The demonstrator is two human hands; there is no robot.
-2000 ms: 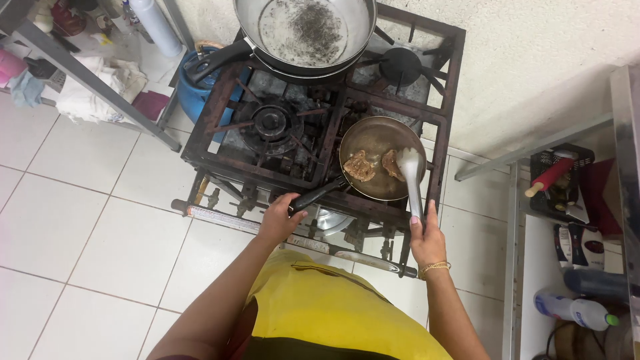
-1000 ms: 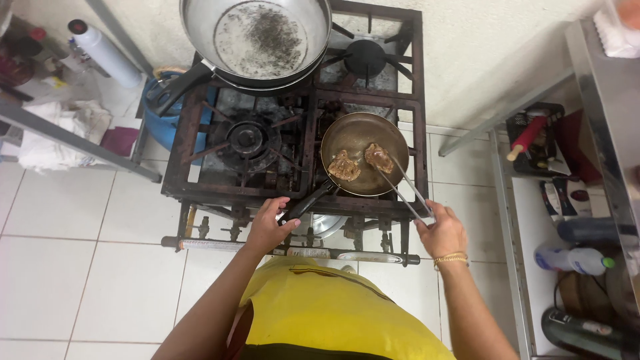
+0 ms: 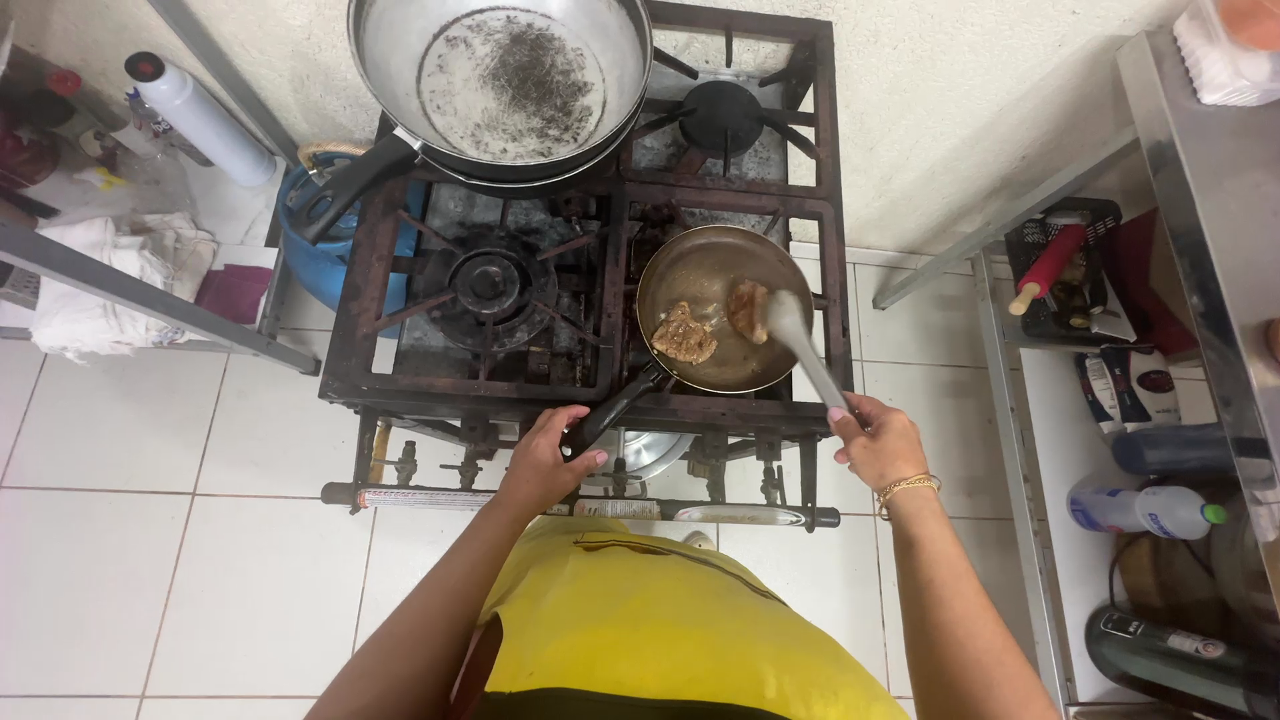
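Note:
A brown-coated frying pan (image 3: 725,360) sits on the front right burner of the gas stove (image 3: 470,393). Two browned pieces of meat lie in it, the left piece (image 3: 685,334) lying free and the right piece (image 3: 748,310) touched by the blurred end of metal tongs (image 3: 822,375). My right hand (image 3: 880,440), with a bracelet at the wrist, holds the tongs from the lower right. With fingers and thumb around its end, my left hand (image 3: 552,462) grips the pan's black handle.
A large pan (image 3: 385,60) with dark residue rests at the back left of the stove. Behind the stove's left side is a blue gas cylinder (image 3: 310,240). Metal shelving (image 3: 1010,430) with a red rolling pin (image 3: 1050,262) and bottles stands right; another shelf (image 3: 130,295) holds cloths, left.
The tongs, seen with two separate arms a second ago, now show as one broad blurred shape at the right piece. My left hand has stayed at the pan handle.

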